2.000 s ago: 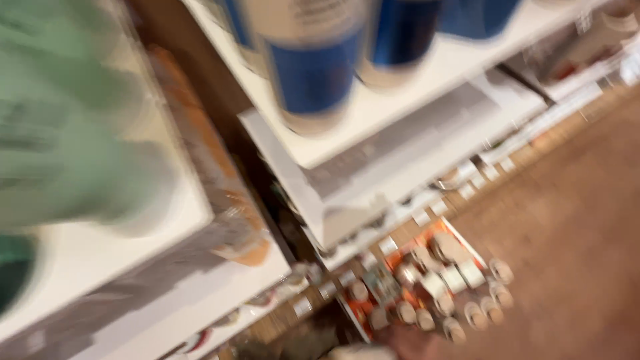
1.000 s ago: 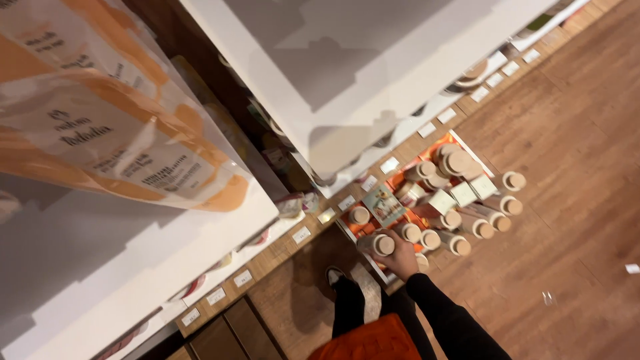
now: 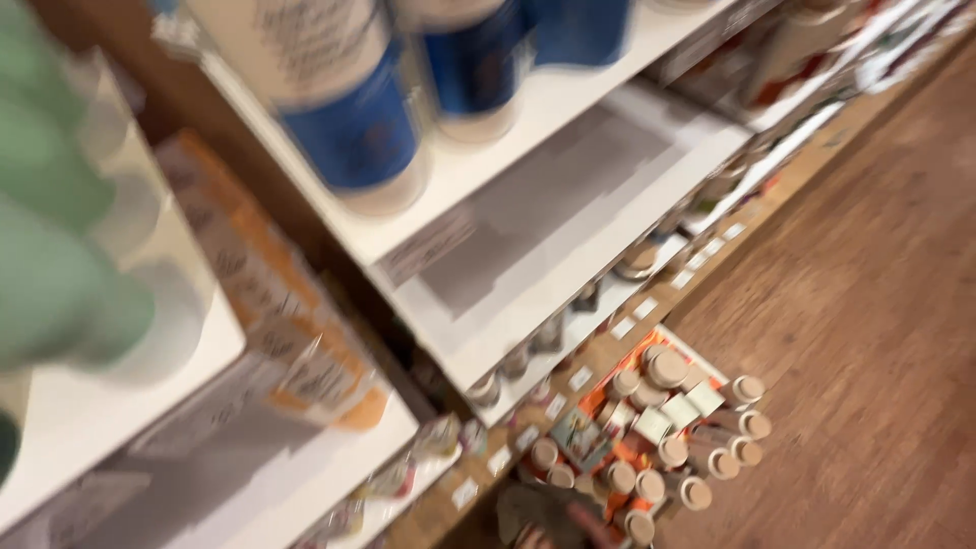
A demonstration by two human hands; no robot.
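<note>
At the bottom edge, a blurred patch of skin, apparently my right hand (image 3: 585, 526), shows beside the near side of a tray of bottles. A blurred grey-brown shape (image 3: 534, 509) lies next to it; whether the hand holds it cannot be told. The shallow orange-and-white tray (image 3: 690, 352) holds several bottles with beige round caps (image 3: 665, 366), some leaning over its right side. Pale green small boxes (image 3: 680, 412) and a grey-green printed packet (image 3: 581, 440) lie among them. My left hand is out of view.
White shelves (image 3: 488, 274) run diagonally above the tray. They carry blue-and-beige bottles (image 3: 351, 145), green containers (image 3: 53, 282) and orange-and-white pouches (image 3: 305, 366). Price tags line a wooden ledge (image 3: 621, 328). Brown wood-look floor (image 3: 862, 366) lies to the right.
One second ago my right hand was on a capped bottle at the tray's near side, its black sleeve showing. The view has shifted, bringing blue bottles and green containers back in sight.
</note>
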